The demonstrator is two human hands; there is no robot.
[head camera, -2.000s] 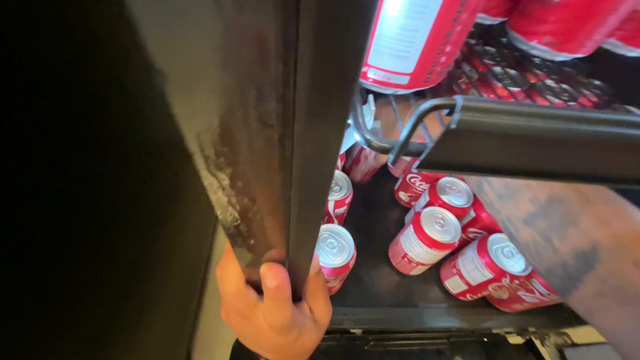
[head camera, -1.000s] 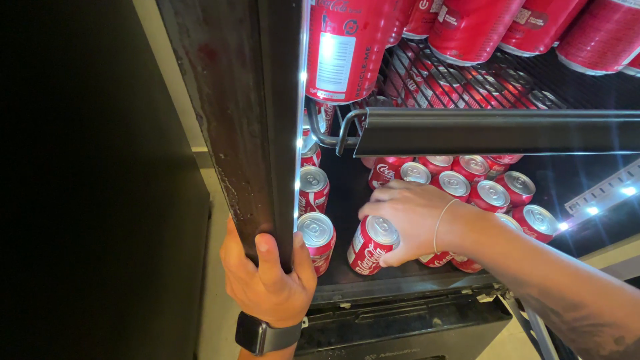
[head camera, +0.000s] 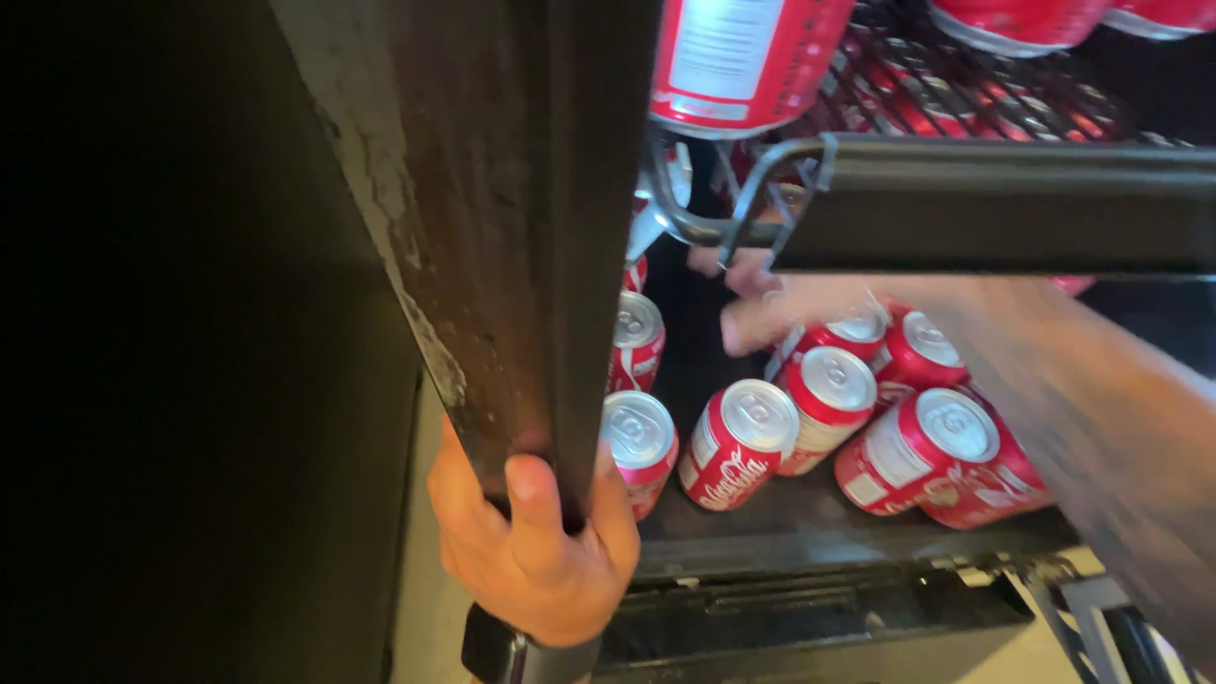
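My left hand [head camera: 537, 546], with a dark watch at the wrist, grips the lower end of the cooler's black door frame [head camera: 494, 237]. My right hand [head camera: 779, 294] is blurred and reaches in under the upper shelf, above the bottom-shelf cans; its fingers point left and look apart, with no can visible in them. A red Coca-Cola can [head camera: 739, 445] stands upright at the front of the bottom shelf. Another can [head camera: 638, 454] stands to its left, beside the door frame. More upright cans [head camera: 917, 451] are grouped to the right, partly under my right forearm.
Above my right hand runs the black front rail [head camera: 997, 209] of the wire shelf, with a bent wire end [head camera: 750, 204] on its left. Larger red cans [head camera: 750, 62] stand on that shelf. Below is the cooler's dark bottom edge [head camera: 817, 551]. A dark panel fills the left side.
My right hand has let go of the can it held at the front one second ago and moved farther in. My left hand still grips the door frame.
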